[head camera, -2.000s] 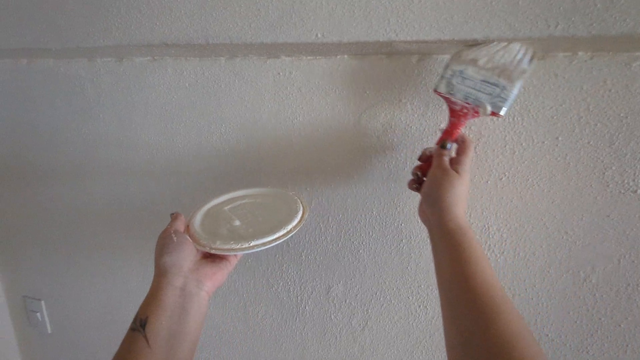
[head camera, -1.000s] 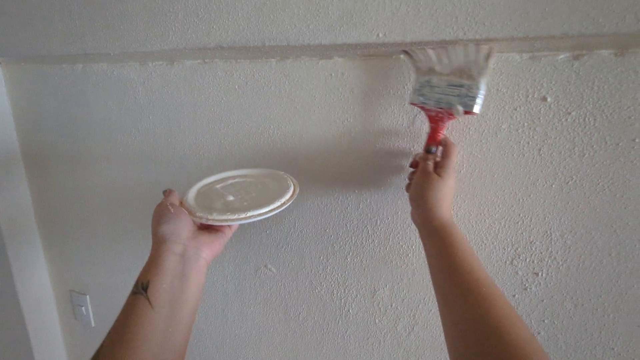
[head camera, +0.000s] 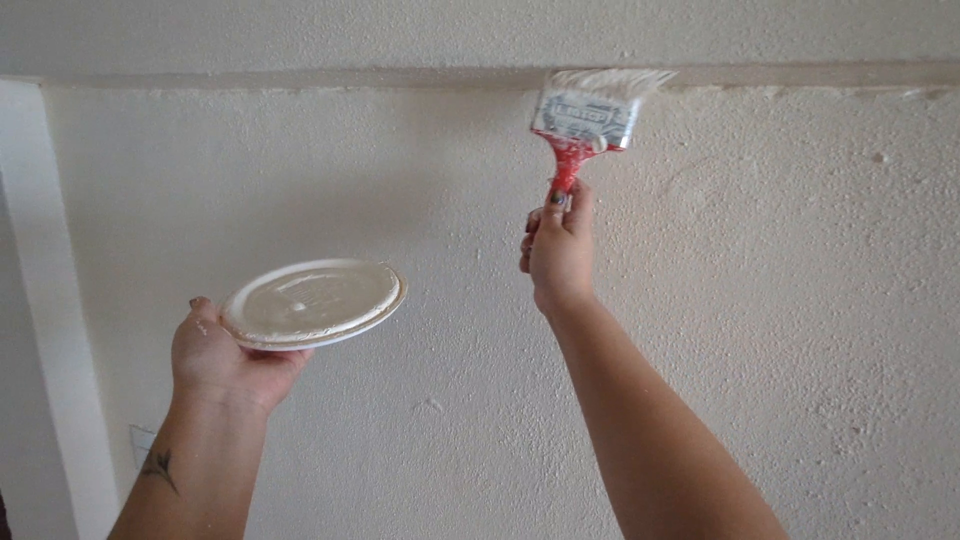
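My right hand grips the red handle of a wide flat paintbrush, bristles up. Pale paint coats its bristles and smears its metal ferrule. The bristle tips are at the narrow ledge that runs across the textured wall. Lower and to the left, my left hand supports a round white lid from below, with the thumb at its left edge. Off-white paint covers the top of the lid. The fingers under it are mostly hidden.
A white vertical trim or wall edge stands at the far left. A wall switch or outlet plate shows partly behind my left forearm. Above the ledge, the upper wall is textured too.
The brush in my right hand has moved left along the ledge. My left hand still holds the lid. The view has shifted left, bringing the white vertical edge into sight.
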